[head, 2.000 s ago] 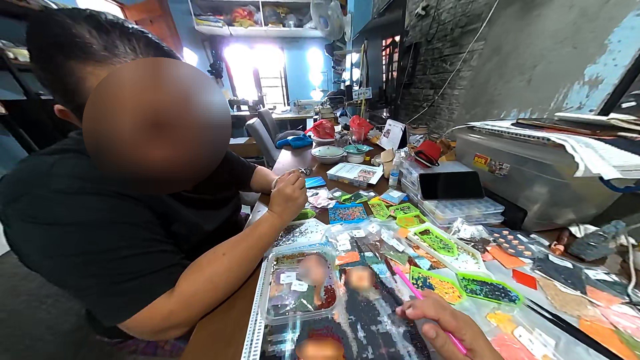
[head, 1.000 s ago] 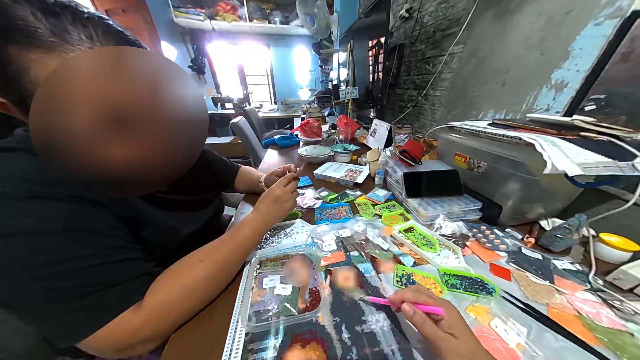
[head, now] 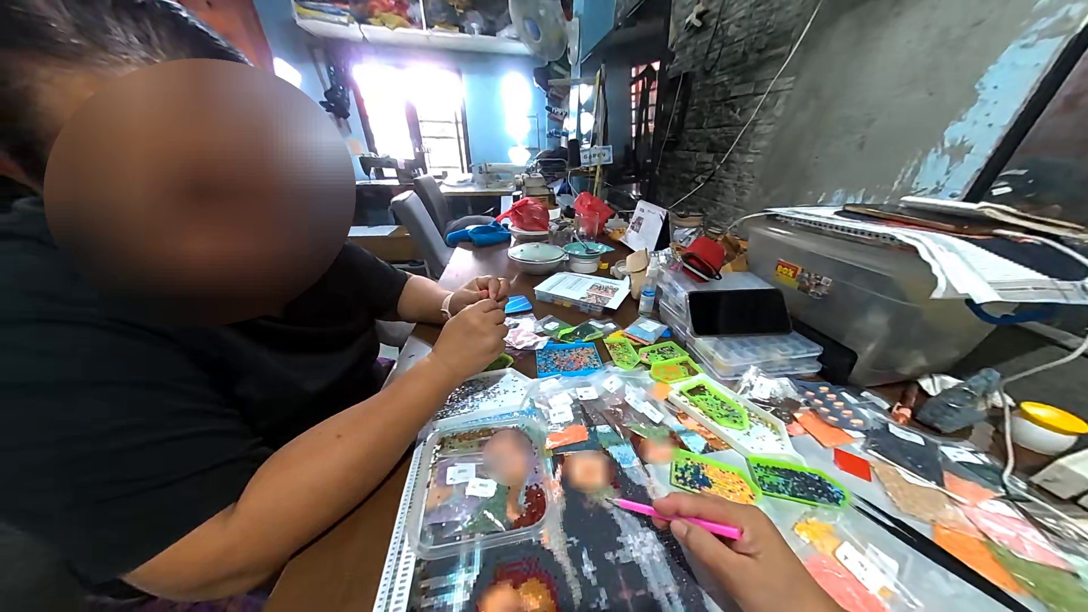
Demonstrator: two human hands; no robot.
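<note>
My right hand (head: pixel 731 544) holds a pink applicator pen (head: pixel 680 519) between thumb and fingers, its tip touching or just above the dark part of a diamond painting canvas (head: pixel 608 544). Left of the tip, a clear plastic container (head: pixel 480 540) with labelled bags and small beads rests on the canvas. Just beyond my hand are a green tray of yellow and dark beads (head: pixel 716 478) and a green tray of dark blue beads (head: pixel 797 482). Black tweezers (head: pixel 926 548) lie to the right. My left hand is not in view.
A person in a black shirt (head: pixel 340 442) sits close on the left, both hands together over the table. Bead bags, a blue tray (head: pixel 569 359) and a white tray (head: pixel 769 432) crowd the table. Stacked clear cases (head: pixel 752 348) carry a phone (head: pixel 739 312); a large plastic bin (head: pixel 858 314) stands behind.
Two seconds ago the pen pointed up and left, steeply tilted; now it lies flatter, its tip over the dark canvas. The view has shifted right.
</note>
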